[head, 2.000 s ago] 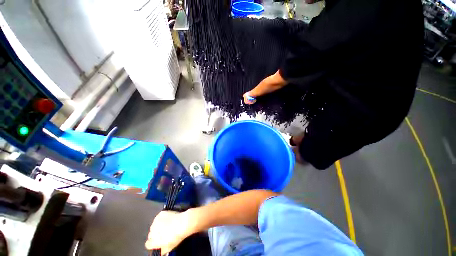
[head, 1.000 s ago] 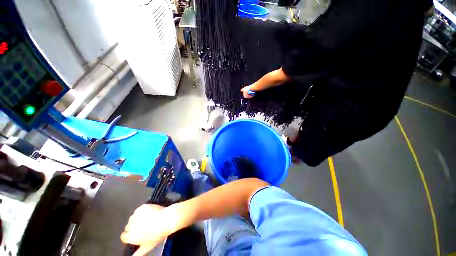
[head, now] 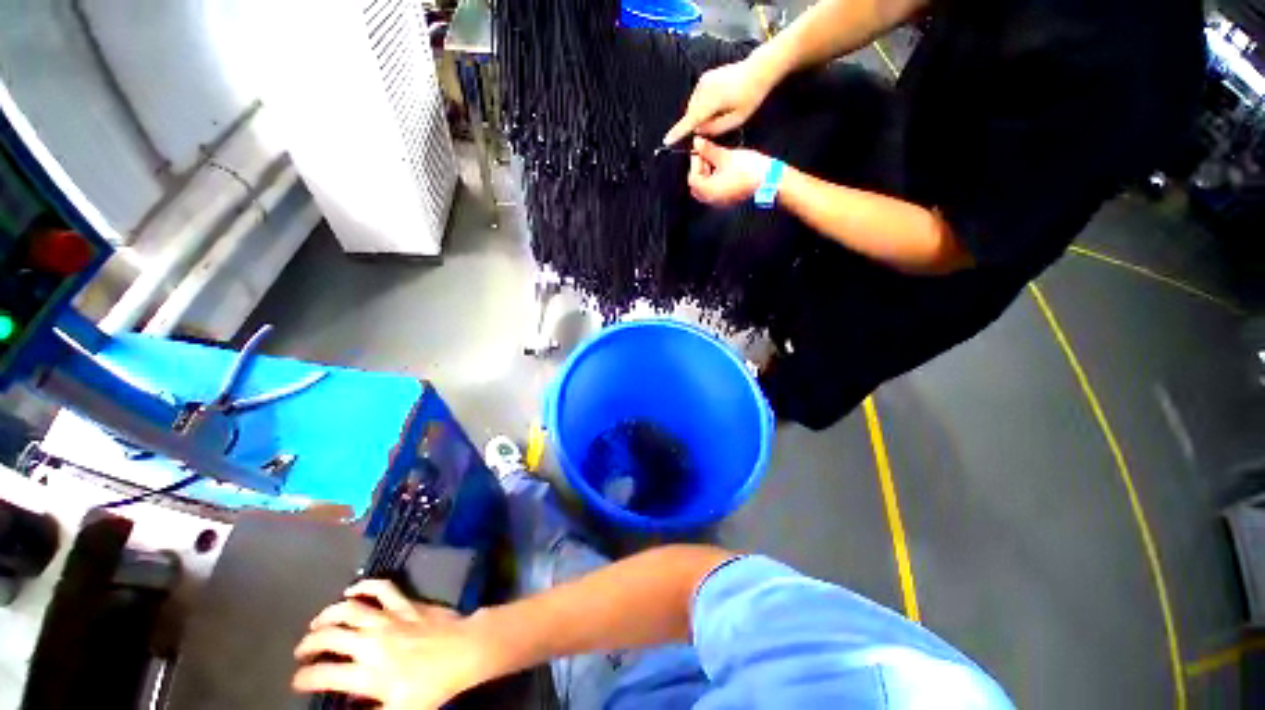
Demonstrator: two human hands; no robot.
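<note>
A bundle of thin black cables [head: 398,534] with small pale tips lies at the near right edge of the grey work plate [head: 257,610]. My right hand [head: 396,649] is over the lower part of the bundle, palm down, fingers bent and slightly spread, with the cables passing under them. How firmly it grips is hidden. My left hand is out of the picture.
A blue scrap bucket [head: 749,444] with dark bits stands on the floor. Beyond it hang dense black cables [head: 597,222]. A person in black [head: 1027,180] works there with both hands. Pliers [head: 208,412] lie on the blue machine ledge [head: 326,465]. The dark mold [head: 90,610] is at lower left.
My right hand has moved left and down onto the plate with the cables, and its fingers have spread a little. The other person's hands have risen and come together. The view has shifted slightly.
</note>
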